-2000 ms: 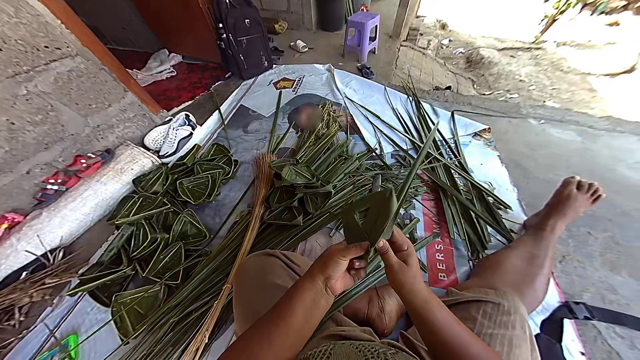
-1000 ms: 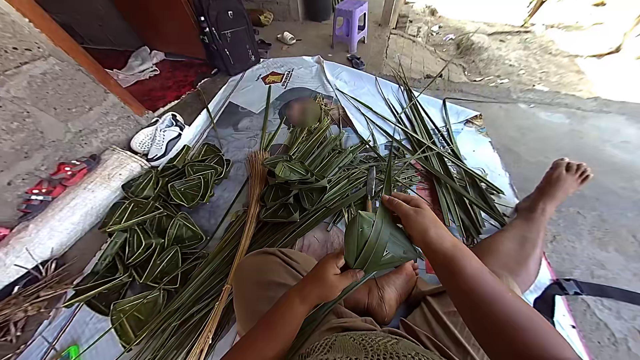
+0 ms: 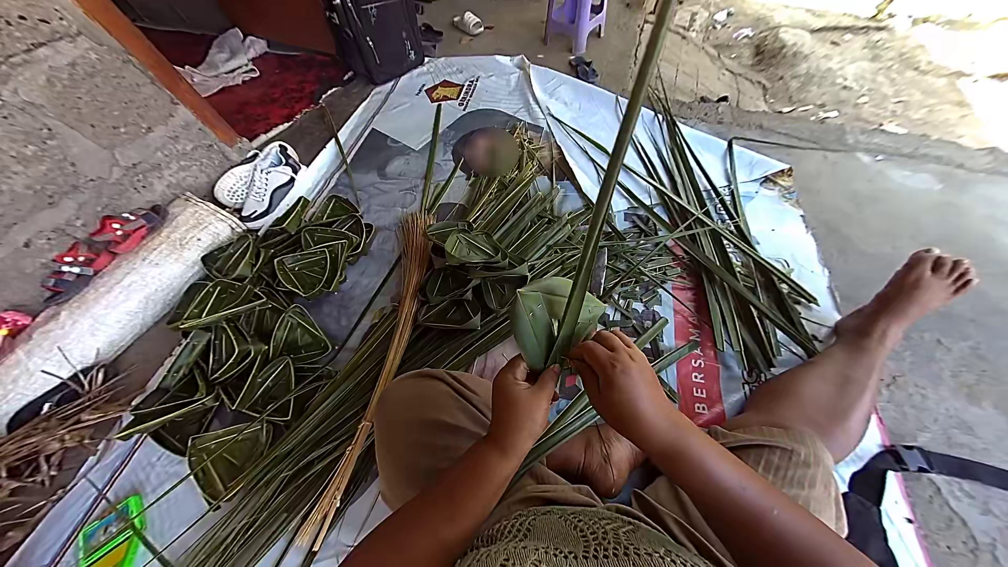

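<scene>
A partly folded palm-leaf pouch (image 3: pixel 537 319) is held up over my crossed legs, one long leaf strip (image 3: pixel 610 177) standing upright from it. My left hand (image 3: pixel 524 402) pinches the pouch's lower end between thumb and fingers. Close beside it, my right hand (image 3: pixel 618 374) grips the folded leaf at its lower right edge. Loose strip ends hang below both hands. Several woven palm-leaf pouches (image 3: pixel 303 339) lie heaped at the left, and a smaller cluster (image 3: pixel 472 248) rests beyond my hands. What looks like a knife blade (image 3: pixel 600 272) shows just behind the pouch, mostly hidden.
A printed banner sheet (image 3: pixel 795 228) covers the ground. Long palm strips (image 3: pixel 709 260) lie at the right, and a stick broom (image 3: pixel 398 339) lies left of my knee. Around the edge are a rolled white sack (image 3: pixel 126 291), shoes (image 3: pixel 260 181), a backpack (image 3: pixel 378 35) and a purple stool (image 3: pixel 576 20).
My right hand has come down from the top of the pouch to its lower edge, near my left hand. The pouch has turned, and a long strip now stands up from it.
</scene>
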